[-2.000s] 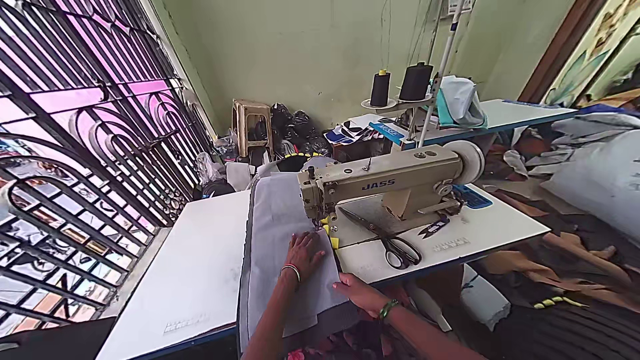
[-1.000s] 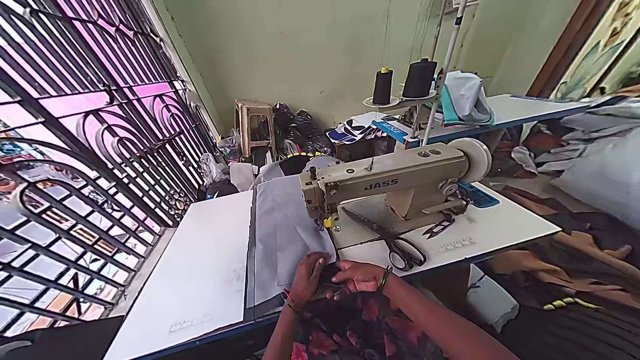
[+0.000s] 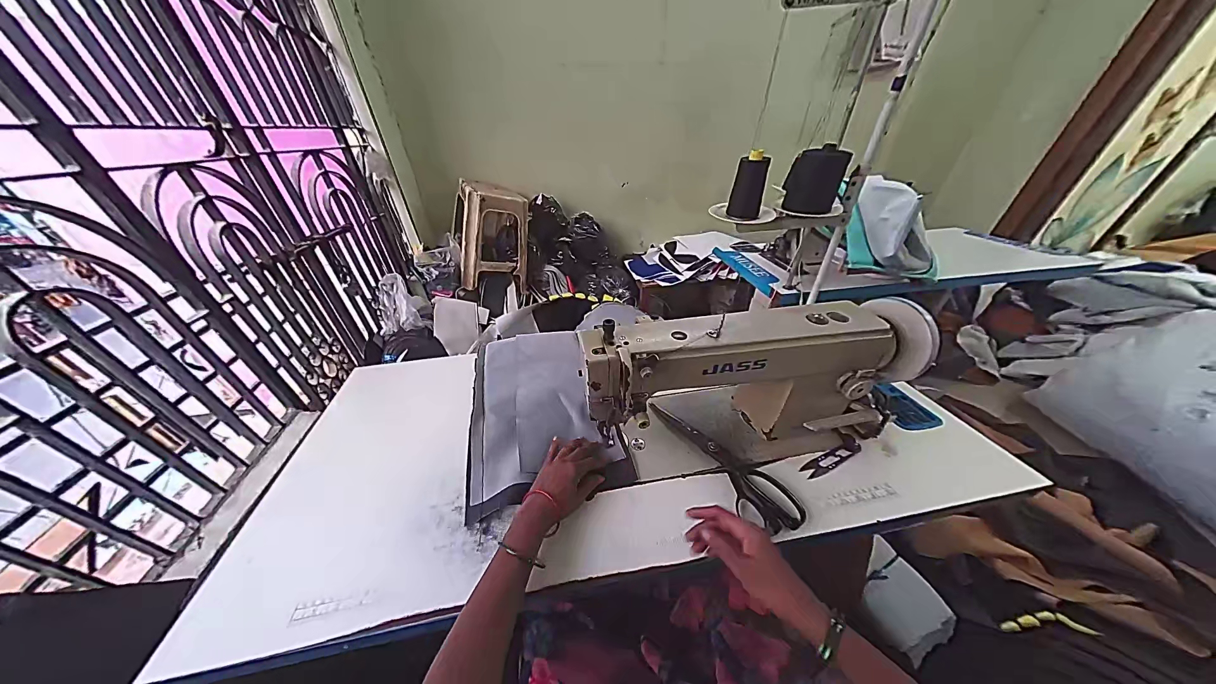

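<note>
A layered piece of light grey fabric with a dark edge [image 3: 532,399] lies under the head of a beige JASS sewing machine [image 3: 741,361]. My left hand [image 3: 568,472] rests on its near right corner, close to the needle, fingers bent; whether it pinches the cloth is not visible. Just above the table's front edge, my right hand [image 3: 736,541] holds nothing, its fingers apart. Beside that hand lie black-handled scissors [image 3: 771,499], blades pointing towards the machine's needle end. Small thread snips [image 3: 829,460] lie farther right, by the machine's base.
The white machine table [image 3: 380,475] reaches left to a metal window grille [image 3: 209,247]. Two black thread cones [image 3: 749,187] stand on a spool stand behind the machine. A blue tray [image 3: 907,407] sits at the right. Behind are a plastic stool [image 3: 492,233] and another table [image 3: 1007,255].
The fabric has moved away from me, its near edge now close to the needle. My right hand has left the fabric and moved right, towards the scissors; my left hand has moved forward.
</note>
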